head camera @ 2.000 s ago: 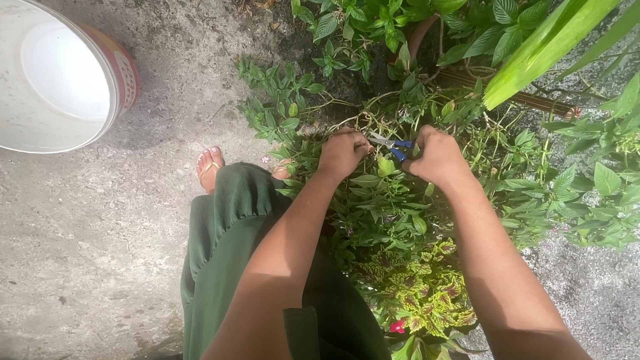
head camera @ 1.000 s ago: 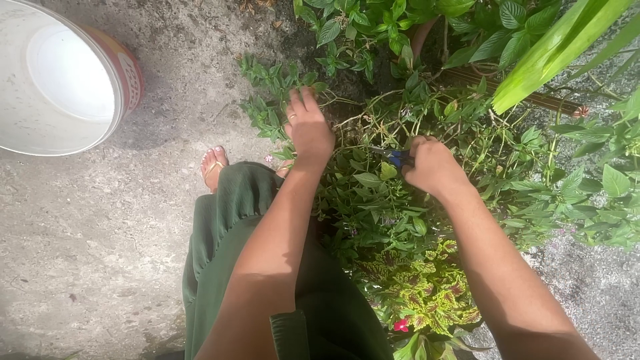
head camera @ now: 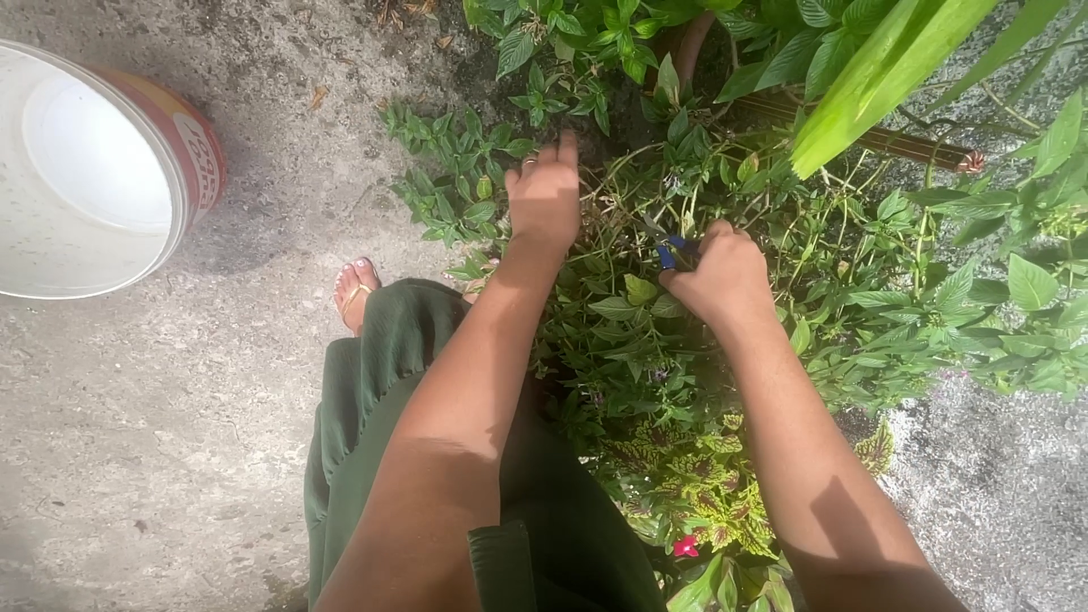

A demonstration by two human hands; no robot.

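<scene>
My right hand [head camera: 727,272] is closed on the blue handles of a small cutting tool [head camera: 671,248], likely pruning snips; its metal end lies among thin stems and is partly hidden. To the left, my left hand [head camera: 546,191], with a ring on one finger, reaches palm down into the leafy plant [head camera: 463,161], its fingers pointing up the view beside the green shoots. Whether those fingers pinch a stem cannot be told. Around both hands spread tangled green and dry brownish stems [head camera: 633,183].
A white plastic bucket [head camera: 183,183] stands on the concrete floor [head camera: 153,425] at upper left. A long bright green leaf [head camera: 888,81] and a brown striped rod [head camera: 914,147] cross the upper right. Variegated coleus [head camera: 705,484] and a red flower [head camera: 685,546] are below, near my green trousers [head camera: 391,408].
My left hand has left the spot beside the blue-handled tool, where it was two seconds ago, for the shoots at upper left. The right hand has kept the tool, staying in about the same place.
</scene>
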